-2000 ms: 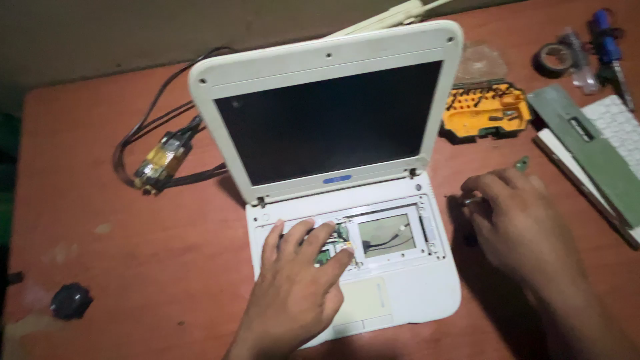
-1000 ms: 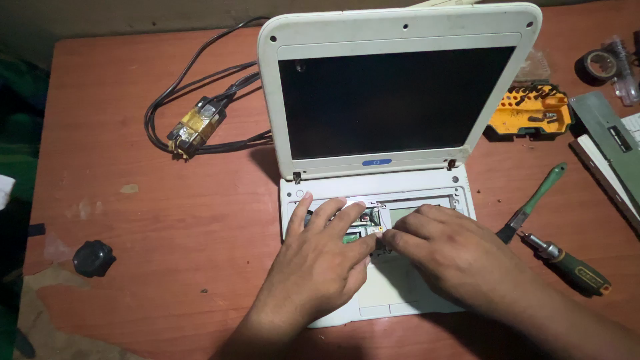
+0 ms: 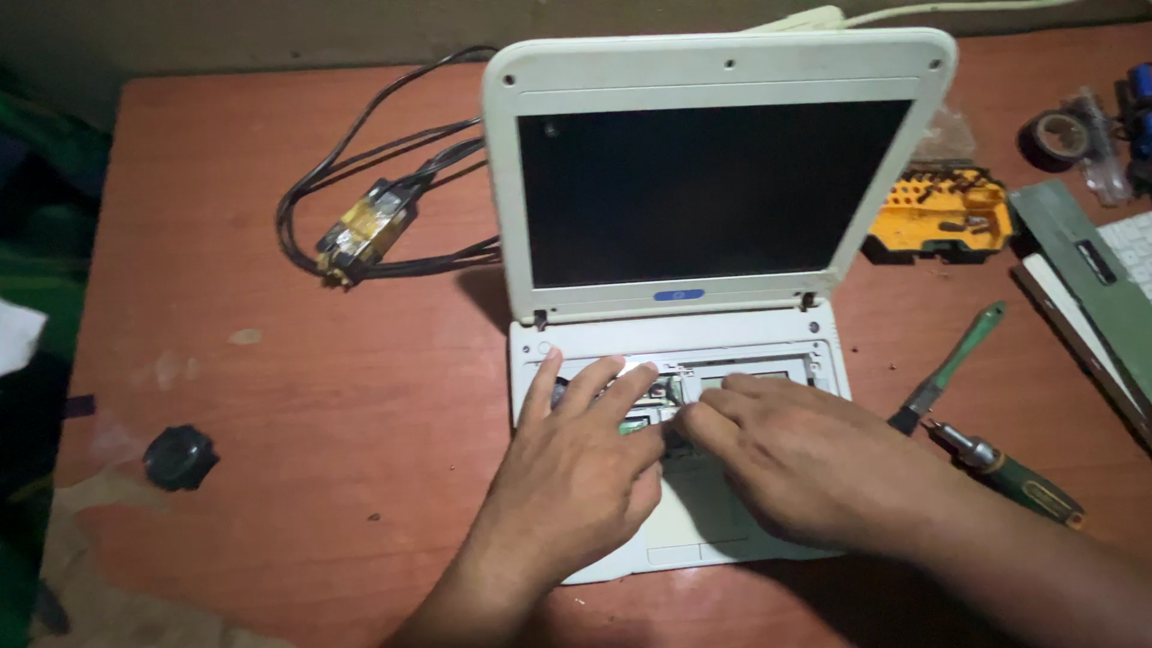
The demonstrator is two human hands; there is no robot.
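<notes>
A small white laptop (image 3: 693, 531) stands with its lid up and a dark screen (image 3: 711, 198). Its keyboard bay is uncovered, and part of a green circuit board (image 3: 661, 391) shows there. Spread over the left of the bay, my left hand (image 3: 576, 463) rests its fingers on the frame, with the thumb near the middle. My right hand (image 3: 792, 454) is curled at the centre of the bay, its fingertips close to the left thumb. Whether anything small is between those fingertips is hidden.
A green-handled brush (image 3: 954, 360) and a screwdriver (image 3: 1017, 477) lie right of the laptop. Behind them are an orange bit case (image 3: 945, 216), black tape (image 3: 1053, 141) and a green panel (image 3: 1089, 270). A taped adapter (image 3: 373, 225) with cables and a black knob (image 3: 180, 457) are at left.
My right hand has moved left from beside the laptop to the middle of its bay. My left hand stays on the bay's left side. The view has shifted.
</notes>
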